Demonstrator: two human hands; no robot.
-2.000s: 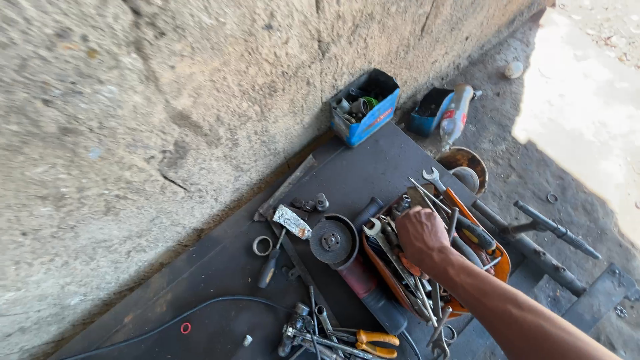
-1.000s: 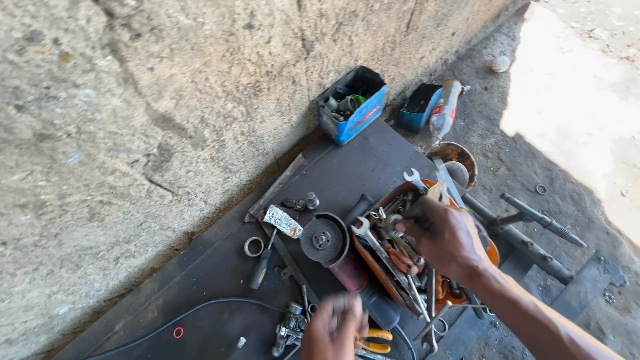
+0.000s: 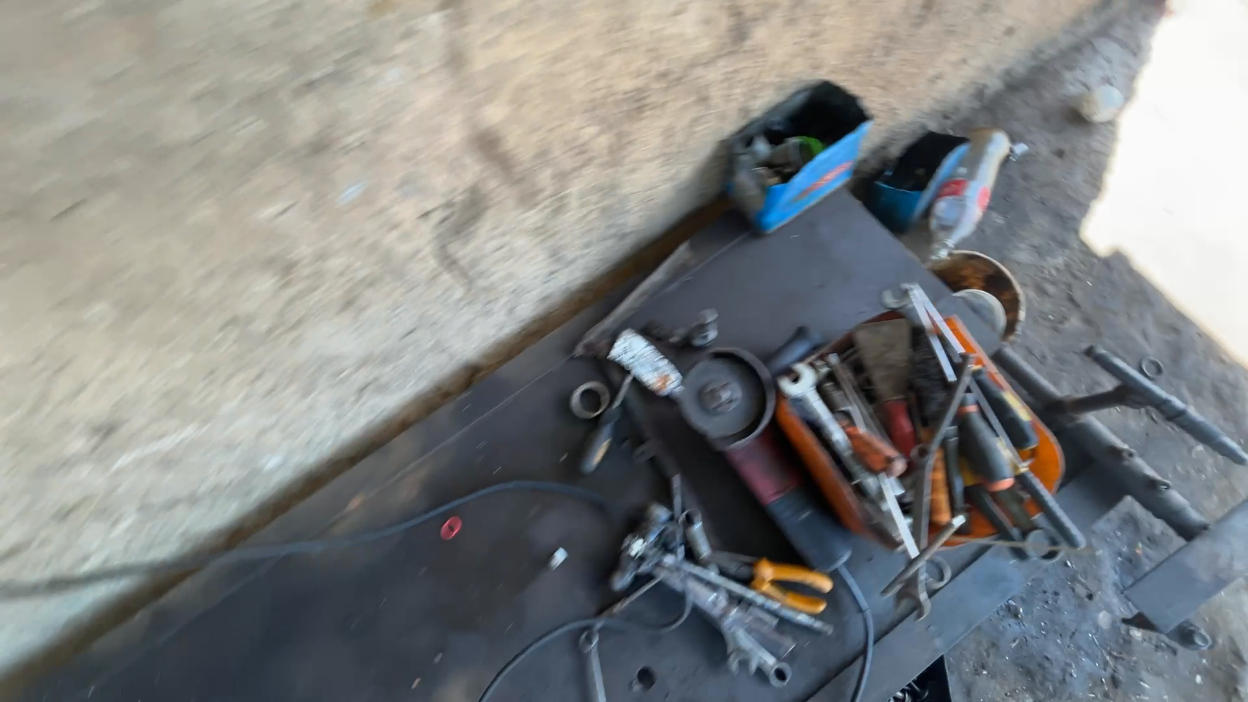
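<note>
Neither of my hands shows in the head view now. An orange tool container [image 3: 801,466] stands at the right of the dark metal table, packed with wrenches, screwdrivers and a scraper [image 3: 885,361]. Against its left side lies an angle grinder [image 3: 765,473], its disc [image 3: 723,395] facing up. Below the grinder is a heap of sockets and wrenches [image 3: 721,600] with orange-handled pliers [image 3: 792,585]. A screwdriver [image 3: 603,437] and a metal ring [image 3: 589,400] lie left of the disc. A small red ring [image 3: 450,527] rests farther left.
A rough wall [image 3: 292,244] runs along the table [image 3: 341,604]. At the far end sits a cut blue container [image 3: 814,190] of parts. Beyond the edge are another blue container [image 3: 895,203], a plastic bottle [image 3: 965,200], a rusty round tin [image 3: 1009,292] and metal bars [image 3: 1121,458]. A black cable [image 3: 390,531] crosses the table.
My right hand, in the tool container in both earlier frames, has gone out of view. My left hand, near the pliers one second ago, has also left the view.
</note>
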